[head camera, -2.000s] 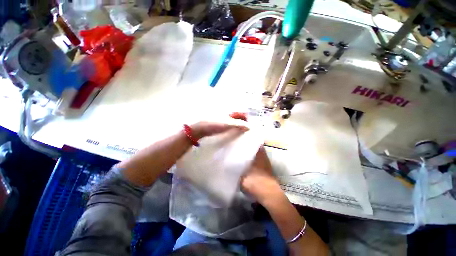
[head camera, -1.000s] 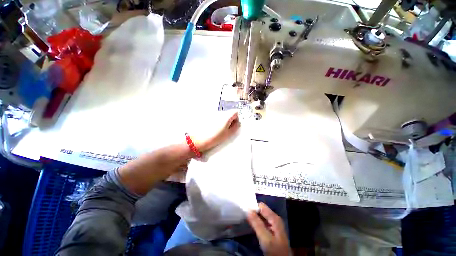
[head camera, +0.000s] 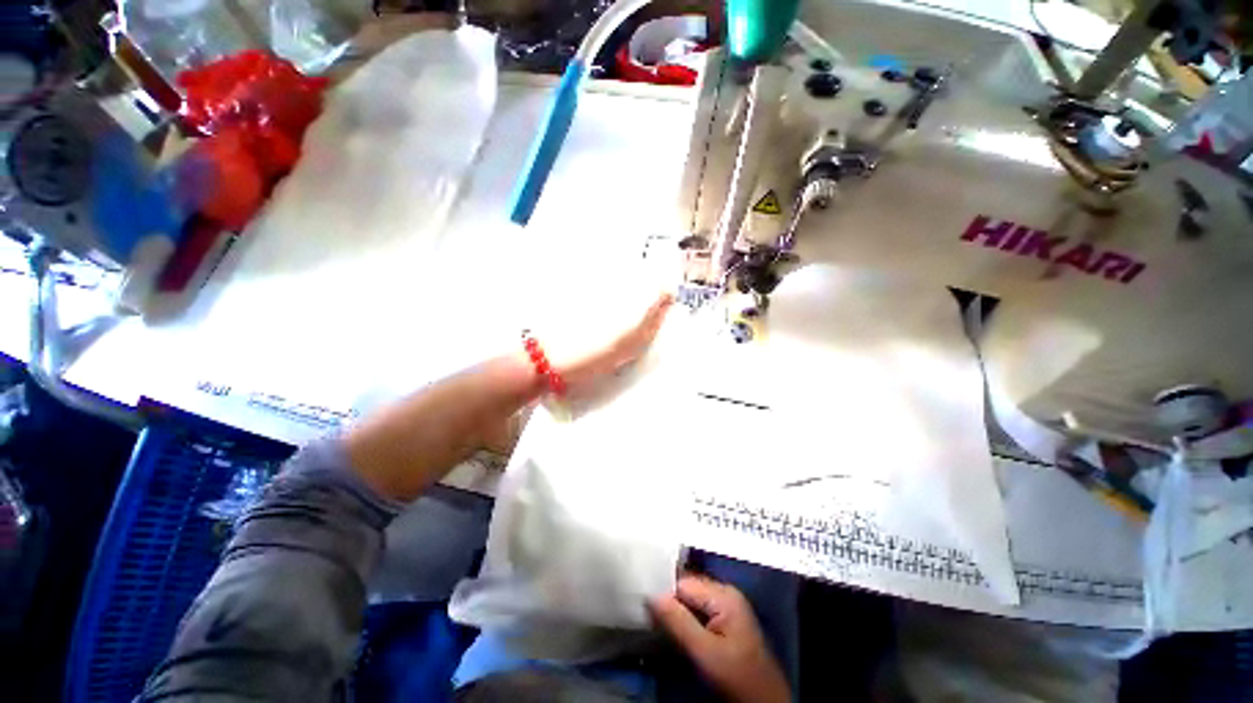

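A white fabric piece [head camera: 591,508] runs from the presser foot [head camera: 698,294] of the sewing machine [head camera: 948,206] over the table's front edge. My left hand [head camera: 618,360], with a red bead bracelet, lies flat on the fabric just left of the foot, its fingertips near the needle area. My right hand [head camera: 717,635] pinches the fabric's right edge below the table edge. The fabric blends with the bright table, so its upper outline is hard to see.
A stacked white panel [head camera: 392,137] lies at left, beside a red plastic bag [head camera: 247,131]. Another white cloth [head camera: 893,412] lies under the machine arm. A green lamp head [head camera: 760,25] hangs above. A blue crate [head camera: 172,549] stands below the table at lower left.
My right hand has moved from near the needle down along the fabric to below the table edge. My left hand stays by the foot. The fabric's lower part hangs lower; the view has shifted.
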